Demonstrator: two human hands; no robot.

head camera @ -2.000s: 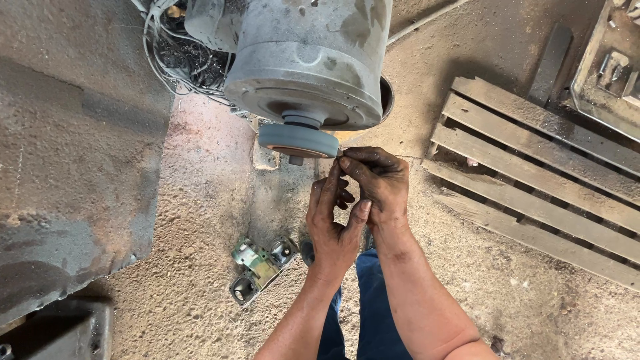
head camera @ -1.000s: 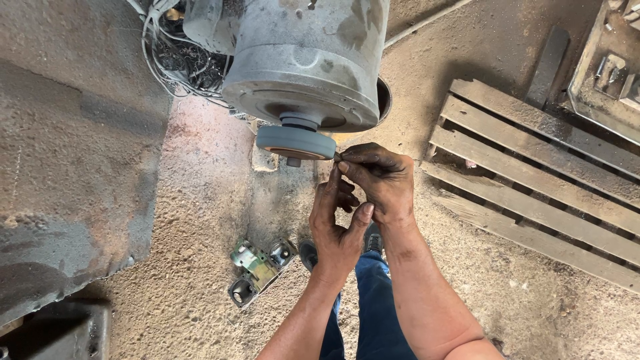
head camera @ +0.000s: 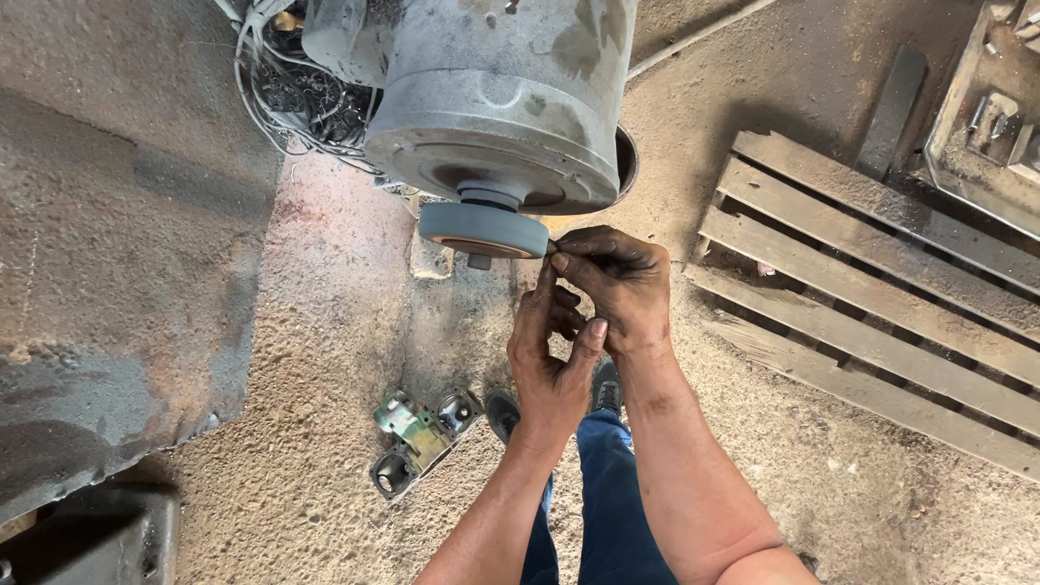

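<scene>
A grey grinding wheel (head camera: 485,229) sits on the shaft of a large dusty electric motor (head camera: 504,97). At the wheel's right edge, my right hand (head camera: 621,280) pinches a small dark piece (head camera: 552,246) between thumb and fingertips; its shape is mostly hidden. My left hand (head camera: 556,349) is just below, its index fingertip raised to the pinched piece and its thumb near the heel of the right hand. Whether the left fingertip bears on the piece or only on the right fingers is not plain. Both hands have blackened fingers.
A metal housing (head camera: 422,443) with round openings lies on the gritty floor, left of my shoes (head camera: 503,414). Slatted wooden pallet (head camera: 877,284) at right, metal tray with parts (head camera: 946,130) beyond it. Loose cables (head camera: 258,81) hang by the motor. A large rusty sheet (head camera: 122,244) fills the left.
</scene>
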